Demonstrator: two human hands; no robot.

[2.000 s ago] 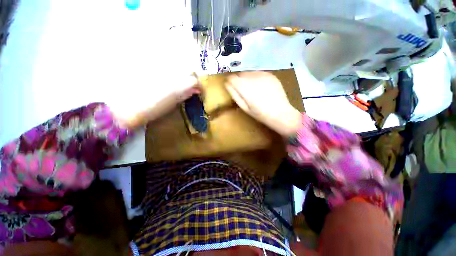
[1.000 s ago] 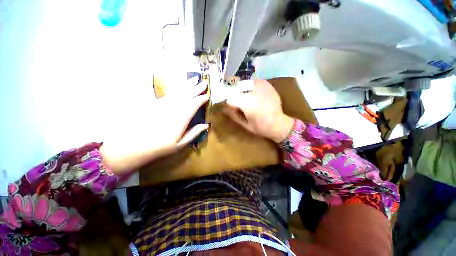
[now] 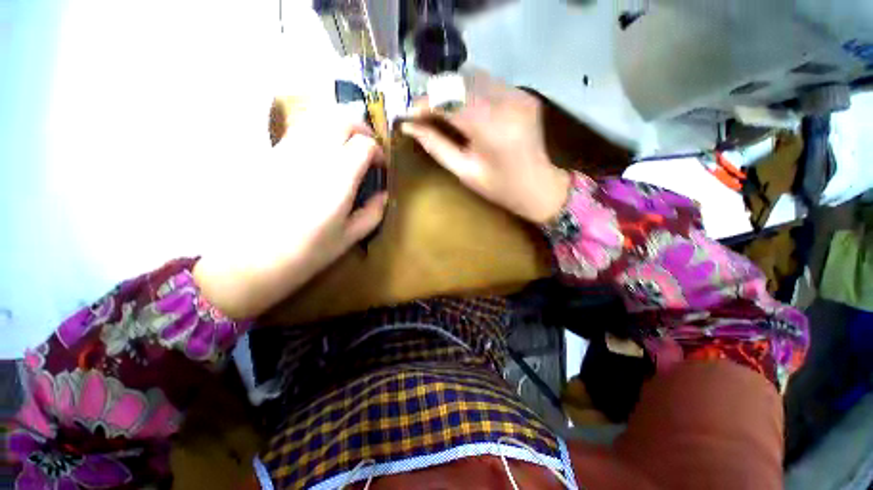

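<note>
A brown fabric panel lies on the table under the needle area, its lower edge at my apron. The presser foot and needle are just beyond my fingertips. A narrow brown strip runs down from the foot, with a dark piece beside it, partly under my left hand. My left hand is on the dark piece and the panel's left part; its outline is washed out. My right hand lies on the panel's right part, fingers bent, beside the white knob.
The white sewing machine head spans the upper right. Orange-red handled snips lie at the right, next to brown pieces. A brown patch shows beyond my left hand. The white table is overexposed at left.
The panel has moved up to the machine, and the strip now lies at the presser foot. Both hands came down flat around it. The view has shifted, and the blue object has left the picture.
</note>
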